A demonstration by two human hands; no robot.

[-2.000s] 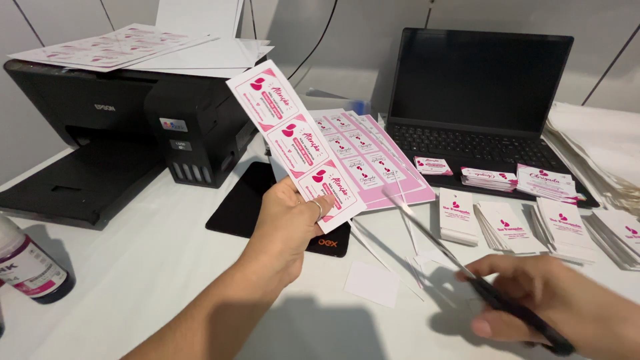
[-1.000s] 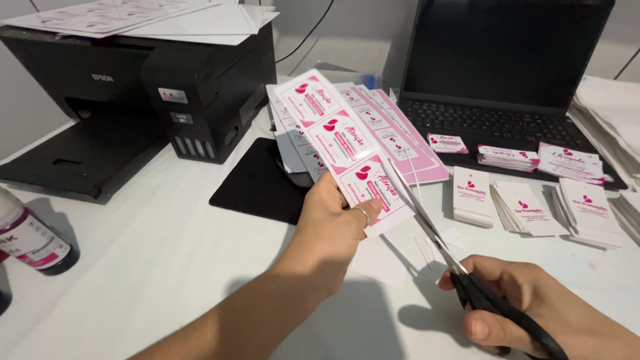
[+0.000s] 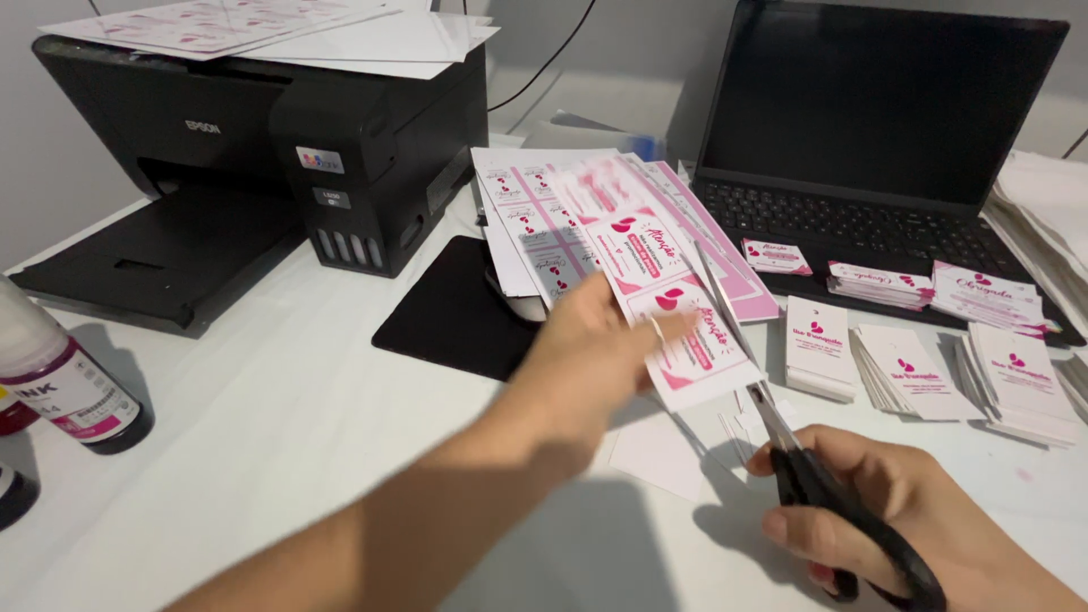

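My left hand [image 3: 586, 365], with a ring on one finger, grips a strip of printed pink and white cards [image 3: 650, 255] near its lower end; the strip's far end is blurred. Black-handled scissors [image 3: 786, 438] are in my right hand [image 3: 884, 501], fingers through the handles. Their blades lie at the strip's right edge, near its lower corner. Behind the strip lie printed sheets [image 3: 520, 221] and a pink-bordered sheet [image 3: 752, 293]. Below it, a small white paper piece [image 3: 650, 455] and thin paper offcuts [image 3: 733, 433] rest on the table.
A black printer [image 3: 229, 161] stands at the left, paper sheets [image 3: 374, 42] on top. Ink bottles [image 3: 81, 391] are at the left edge. A mouse [image 3: 514, 293] sits on a black mouse pad [image 3: 442, 314]. Small cards [image 3: 880, 285] lie on an open laptop [image 3: 850, 119]; card stacks [image 3: 816, 348] stand before it.
The scissors' blades have come from below the strip to its right edge. The strip has tilted further over the printed sheets since two seconds ago.
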